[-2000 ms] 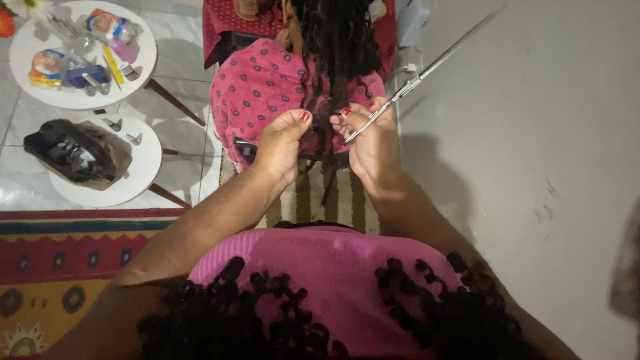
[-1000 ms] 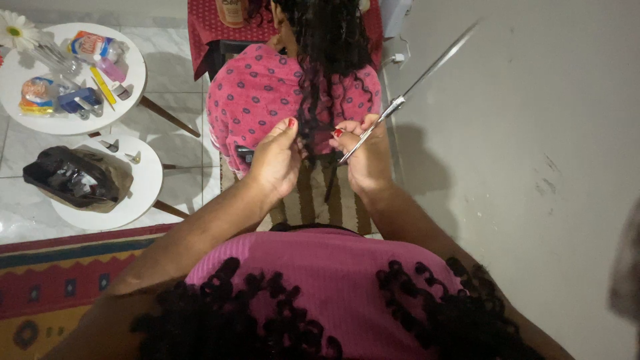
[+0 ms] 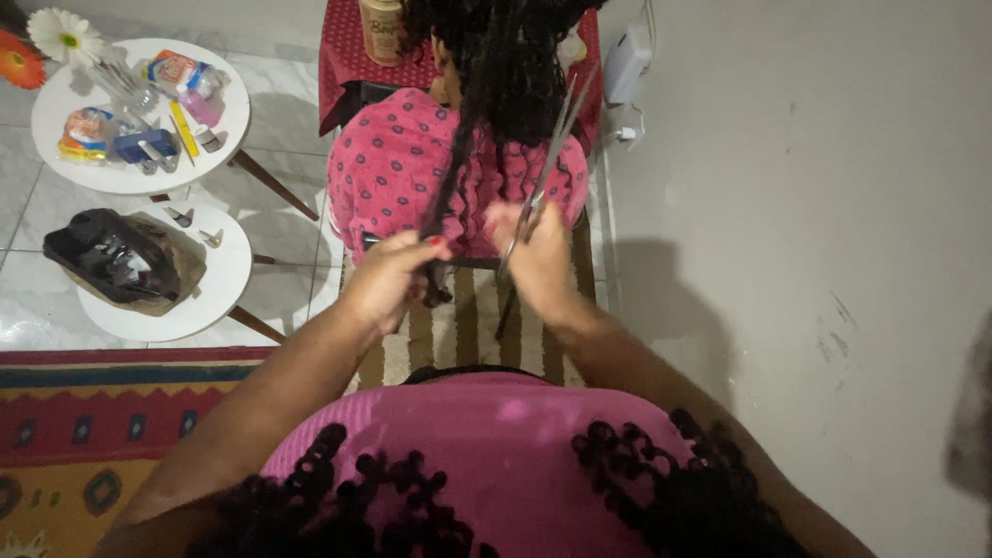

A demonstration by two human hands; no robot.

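A seated person with long dark curly hair (image 3: pixel 515 70) has their back to me, in a pink patterned top (image 3: pixel 395 167). My left hand (image 3: pixel 391 283) grips a long lock of that hair (image 3: pixel 449 182) near its lower end, and the tip hangs below my fingers. Thin metal hairdressing scissors (image 3: pixel 542 174) are in my right hand (image 3: pixel 535 256), their blades pointing up and slightly right, slightly apart. The right hand is blurred, and how its fingers sit in the handles cannot be made out. Several loose curls hang between my hands.
Two round white tables stand at left; the upper (image 3: pixel 147 182) bears a flower vase, packets and a yellow comb-like item, the lower (image 3: pixel 225 271) a dark bag (image 3: pixel 124 263) and clips. A red-covered table (image 3: pixel 341 70) with a jar (image 3: pixel 381 31) is ahead. The wall (image 3: pixel 806 194) rises at right.
My hands have moved apart, and the left now holds a lock drawn out to the left. The scissors' blades point more steeply upward than before.
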